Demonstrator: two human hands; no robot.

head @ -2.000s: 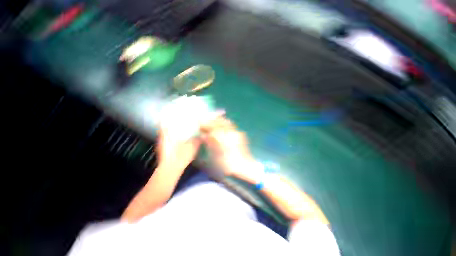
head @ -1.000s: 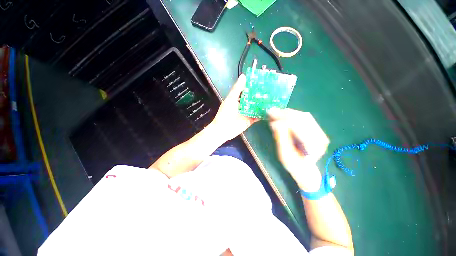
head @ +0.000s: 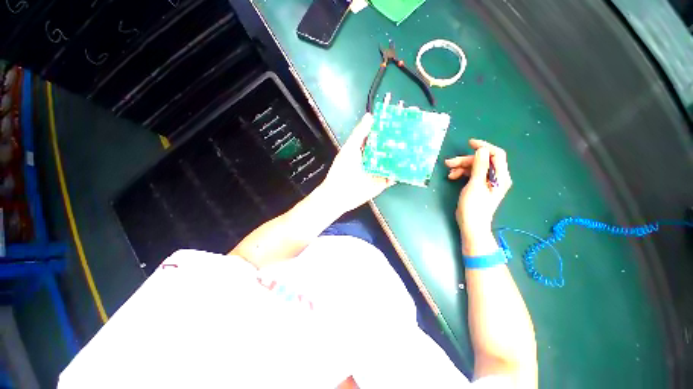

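My left hand point(head: 355, 171) holds a green printed circuit board point(head: 405, 143) by its left and lower edge, above the green bench mat point(head: 532, 159). Pale solder dots show on the board's face. My right hand point(head: 482, 182) is to the right of the board, not touching it. Its fingers are curled round a thin dark pen point(head: 492, 174). A blue wrist strap point(head: 486, 260) is on the right wrist, with a coiled blue cord point(head: 589, 222).
Open side cutters point(head: 389, 64) lie just beyond the board, beside a cream tape roll point(head: 441, 62). A black phone point(head: 324, 20) and green paper point(head: 397, 6) lie farther off. A black tray point(head: 220, 167) with small parts is left, below the bench edge. A dark conveyor point(head: 608, 99) runs at right.
My right hand has moved off the board's lower edge, to the right and slightly up, and turned. The cord's coil has shifted. My left hand still holds the board in nearly the same place.
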